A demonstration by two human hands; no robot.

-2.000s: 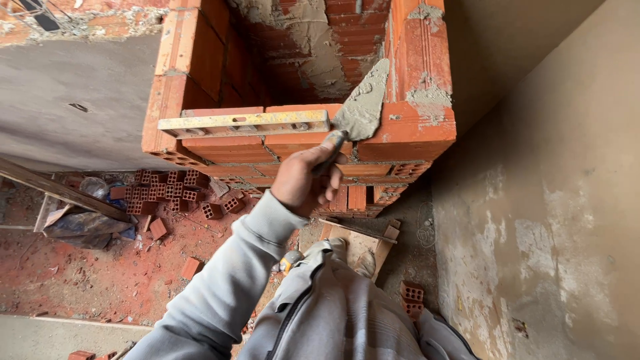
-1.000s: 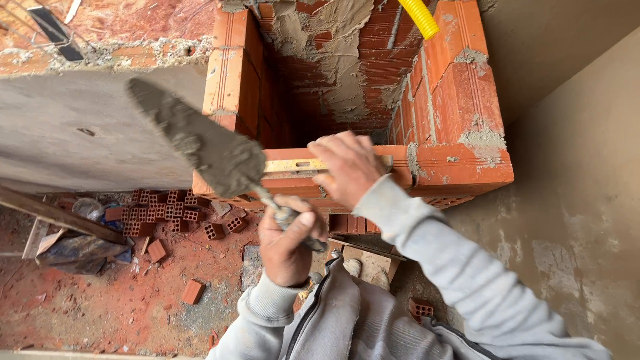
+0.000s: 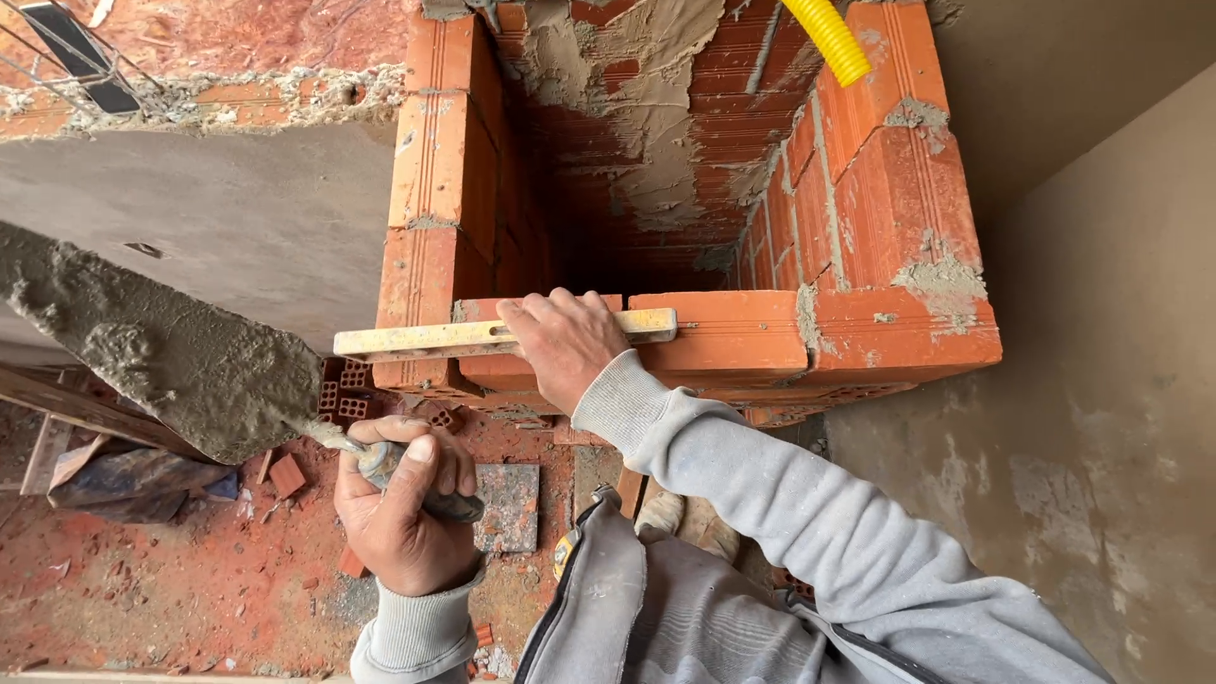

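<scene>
My left hand grips the handle of a mortar-coated trowel, its blade pointing up and left, apart from the brickwork. A yellow spirit level lies along the front course of the hollow clay brick shaft, its left end reaching past the left corner. My right hand is closed over the level near its right half; the thumb is hidden. An open joint shows between two front bricks beside the hand. Mortar fills a joint farther right.
A yellow corrugated conduit hangs over the deep shaft opening. A plastered wall stands at the right. Wire and a dark phone-like object are at the upper left ledge. Below lie a wooden plank, loose bricks and a dark sheet.
The trowel has moved from the front bricks out to the left. My right hand, out of view two seconds ago, came onto the level; since one second ago both have shifted left along the course.
</scene>
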